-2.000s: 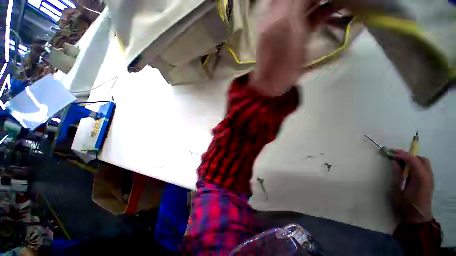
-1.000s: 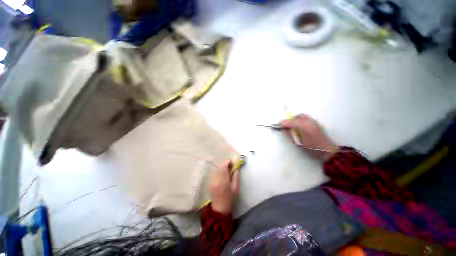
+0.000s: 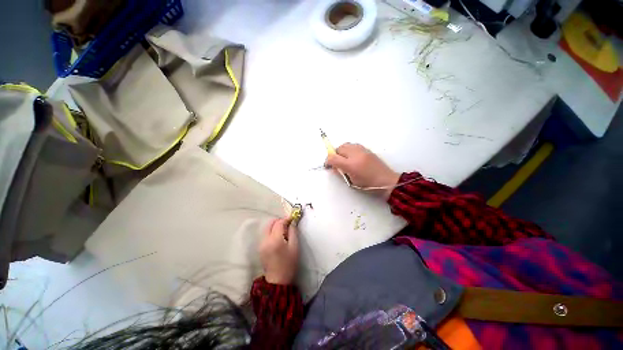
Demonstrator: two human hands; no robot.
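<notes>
A beige fabric bag piece (image 3: 184,212) lies flat on the white table. My left hand (image 3: 279,247) pinches its right corner, where a short bit of yellow edging (image 3: 294,213) and a small dark end show. My right hand (image 3: 361,166) is to the right of that corner, not touching the fabric. It holds a pale yellow pen-sized tool (image 3: 329,146), tip pointing up and away. A thin metal shaft (image 3: 318,167) also sticks out left from the fingers; its handle is hidden. A light cord trails from the right hand over the wrist.
Beige bags with yellow edges (image 3: 136,116) are heaped at left, beside a blue basket (image 3: 116,41). A white tape roll (image 3: 343,24) stands at the far side. Thread ends (image 3: 437,65) lie at upper right. Machine parts (image 3: 594,75) are at the right. Dark hair strands cross the bottom left.
My left hand was stretched over the bag heap, then came to the beige piece's corner. The view has swung round. My right hand still holds the tools, now nearer the left one.
</notes>
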